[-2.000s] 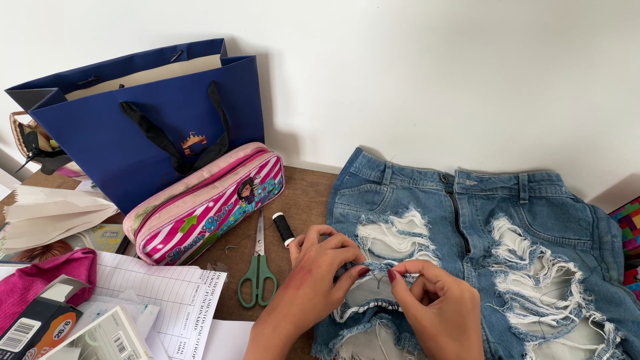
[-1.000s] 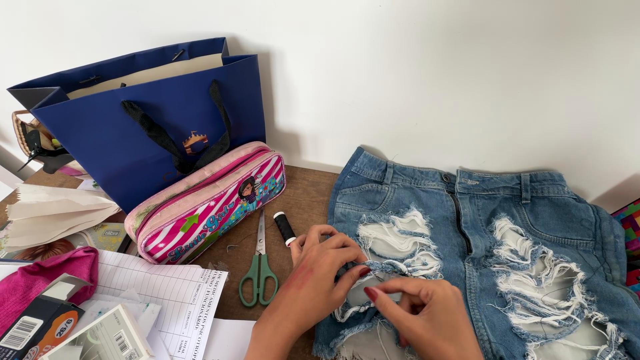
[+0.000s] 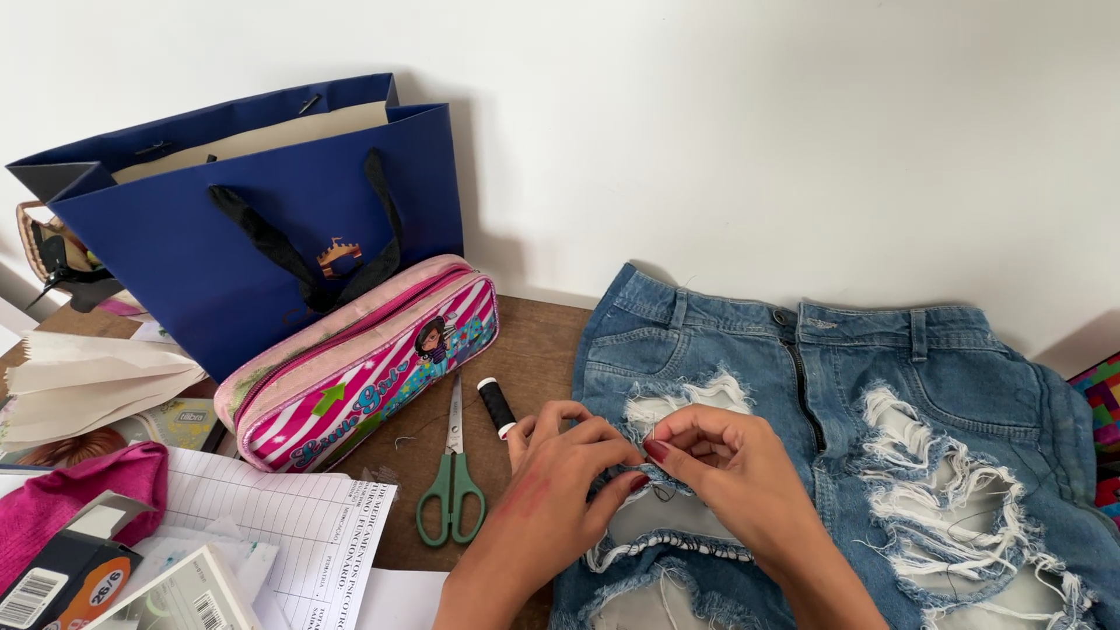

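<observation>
Ripped blue denim shorts [image 3: 840,367] lie flat with the waistband toward the wall. My left hand [image 3: 560,472] rests on their left leg, its fingers pinching the frayed denim at the edge of a hole. Just right of it, my right hand [image 3: 731,464] has thumb and forefinger pressed together; a thin glint shows at the fingertips, perhaps a needle, too small to be sure. Dark thread shows in the hole below. A spool of black thread [image 3: 496,407] lies beyond my left hand. Scissors with green handles [image 3: 451,499] lie left of that hand, pointing toward the wall.
A pink striped pencil case [image 3: 367,367] leans by a blue paper bag [image 3: 262,236] at the left. Printed papers [image 3: 262,499], a pink cloth [image 3: 114,507] and small boxes [image 3: 70,560] cover the near left. A white wall [image 3: 744,157] stands behind; a colourful item [image 3: 1102,402] is at the right edge.
My right hand has shifted slightly toward the waistband, its fingertips now just above the left thumb. The left hand stays on the denim.
</observation>
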